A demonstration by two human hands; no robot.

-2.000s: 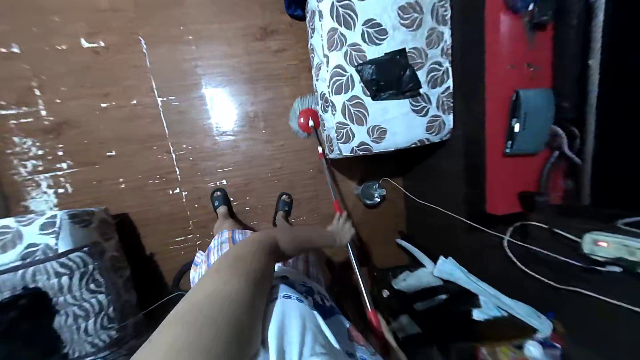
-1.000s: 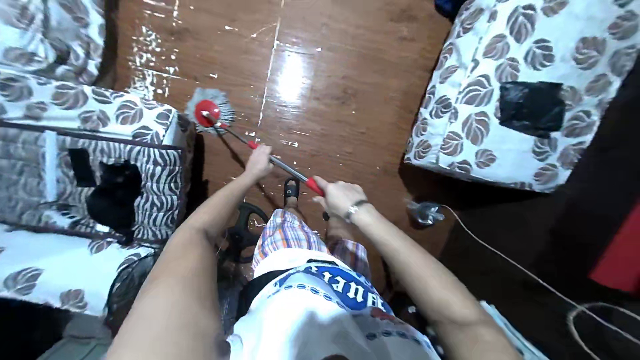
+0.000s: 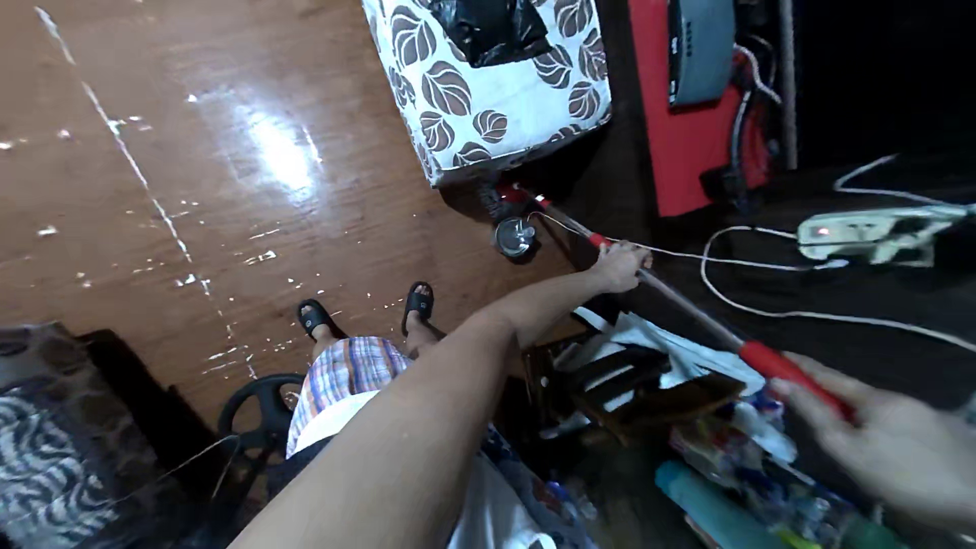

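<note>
A long-handled mop (image 3: 690,306) with a metal pole and red grips slants across the right of the head view. Around the pole, just below a red collar, my left hand (image 3: 621,267) is closed. My right hand (image 3: 888,423), somewhat blurred, grips the red upper end. The red mop head with its grey fringe (image 3: 503,197) lies in shadow at the lower edge of a block covered in leaf-print cloth (image 3: 526,110). Right beside the mop head, a small round clear object (image 3: 515,237) sits on the floor with a white cord leading from it.
A power strip (image 3: 877,232) with white cords lies at right, near a grey device (image 3: 701,53) on a red surface (image 3: 671,168). Bags and mixed items (image 3: 656,374) crowd the lower right. A black steering-wheel-shaped object (image 3: 267,408) is by my legs. Wooden floor (image 3: 191,137) spreads left.
The mop head has moved from the leaf-print seating on the left to beside the leaf-print block and the round object on the right. The view has shifted strongly.
</note>
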